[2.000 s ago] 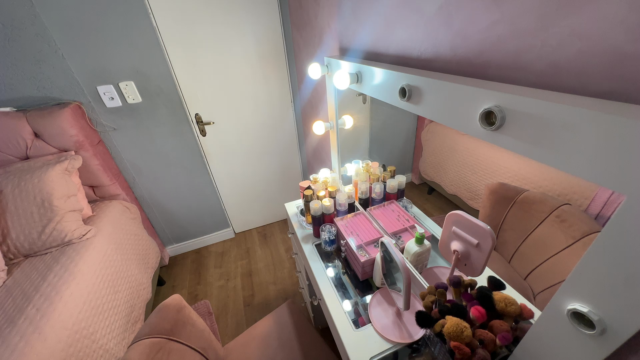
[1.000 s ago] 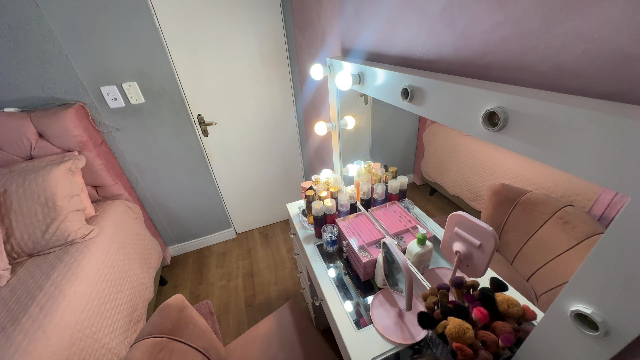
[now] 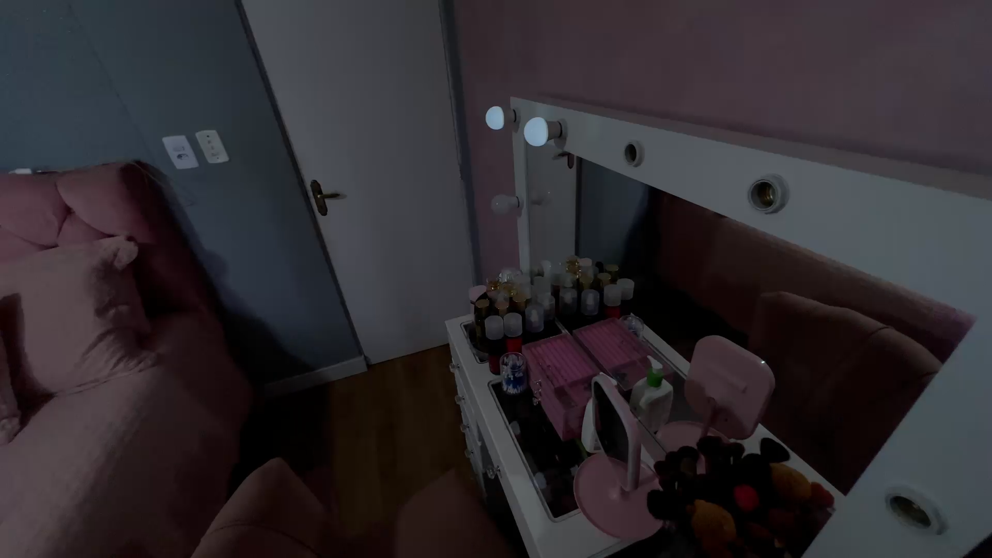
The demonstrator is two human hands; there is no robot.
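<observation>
Neither of my hands shows in the head view. A white vanity table (image 3: 511,484) stands at the lower right under a mirror in a white frame (image 3: 697,167). Two dim round bulbs, one of them a white bulb (image 3: 536,132), glow at the frame's upper left corner; a lower bulb (image 3: 505,204) is dark. Several sockets along the frame hold no bulb. On the vanity are a pink drawer box (image 3: 562,387), a pink round-based tabletop mirror (image 3: 620,496), several bottles (image 3: 513,329), a clear cup (image 3: 513,373), a pump bottle (image 3: 653,399) and several makeup brushes (image 3: 725,496).
A pink upholstered chair (image 3: 267,504) stands before the vanity. At the left is a bed (image 3: 116,457) with a pillow (image 3: 70,318) and a tufted headboard (image 3: 101,198). A white door (image 3: 380,194) is closed, with wall plates (image 3: 180,152) beside it.
The room has turned much darker. The upper bulbs have dimmed, and the lower bulb that glowed before is now dark. The objects on the vanity have not moved.
</observation>
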